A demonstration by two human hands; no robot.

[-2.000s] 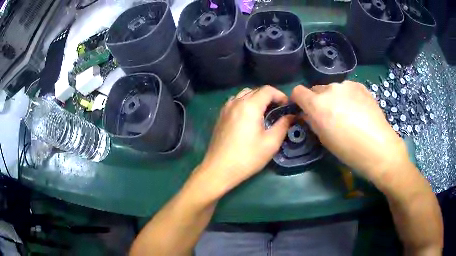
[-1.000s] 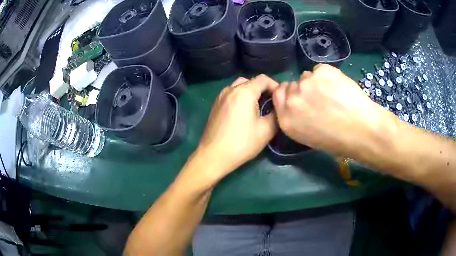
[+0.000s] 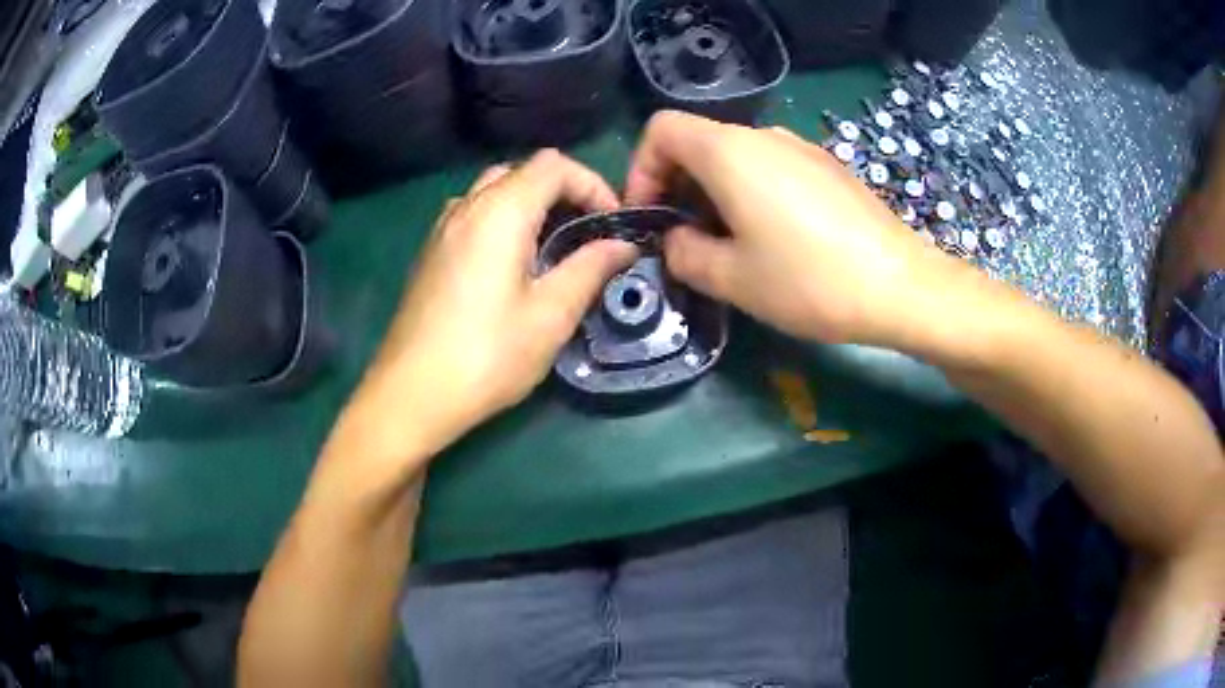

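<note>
A black rounded-square housing [image 3: 636,380] stands open side up on the green bench in front of me, with a round hollow post in the middle of its floor. My left hand [image 3: 504,282] grips its far left wall, fingers outside and thumb inside. My right hand [image 3: 793,235] is at the far right wall, with thumb and fingers at the rim. The fingertips of both hands nearly meet at the far wall. Whether a small button piece is between the fingers is hidden.
Stacks of black housings [image 3: 363,108] stand behind and at the left. A pile of button pieces [image 3: 927,155] lies right on bubble wrap [image 3: 1095,175]. A clear bottle [image 3: 67,383] lies left. Yellow scraps [image 3: 795,401] are on the bench [image 3: 511,484]. Another person's arm [image 3: 1196,255] shows at right.
The view has shifted right, so everything sits further left. My right hand has drawn back from over the housing, and the centre post shows again. My left hand still holds the wall.
</note>
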